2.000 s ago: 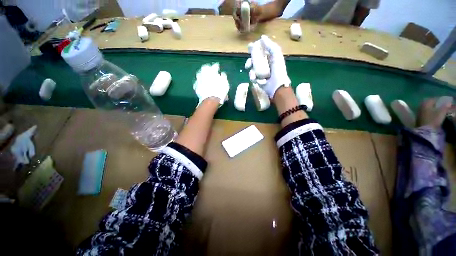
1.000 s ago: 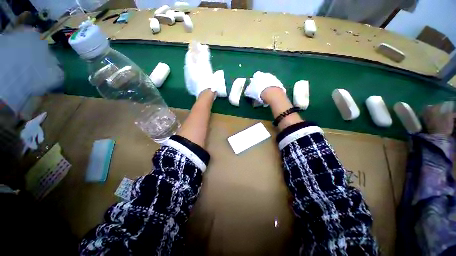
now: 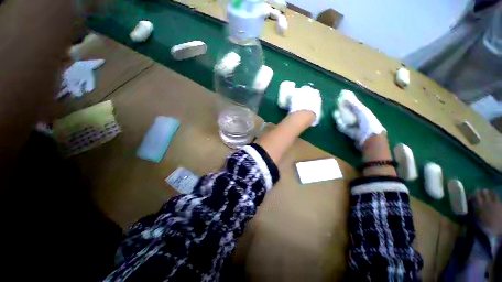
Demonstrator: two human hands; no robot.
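White oblong workpieces lie along the green belt (image 3: 192,68). My right hand (image 3: 360,118), in a white glove, is over the belt and closed around a white workpiece (image 3: 345,114). My left hand (image 3: 306,103), also gloved, is low over the belt beside another workpiece (image 3: 285,93); its fingertips are blurred and I cannot tell whether it grips anything. A flat white block (image 3: 318,171) lies on the cardboard (image 3: 286,212) in front of me.
A clear bottle (image 3: 238,93) stands left of my left hand. A teal pad (image 3: 158,138), small label (image 3: 182,180), yellowish sheet (image 3: 87,128) and spare glove (image 3: 81,77) lie at left. Another person's hand (image 3: 487,209) is at the right edge. A dark blurred shape covers the far left.
The view has turned and tilted, so the bottle appears nearer the middle. My right hand has come up from the belt with a workpiece. My left hand appears lower and closer to a workpiece.
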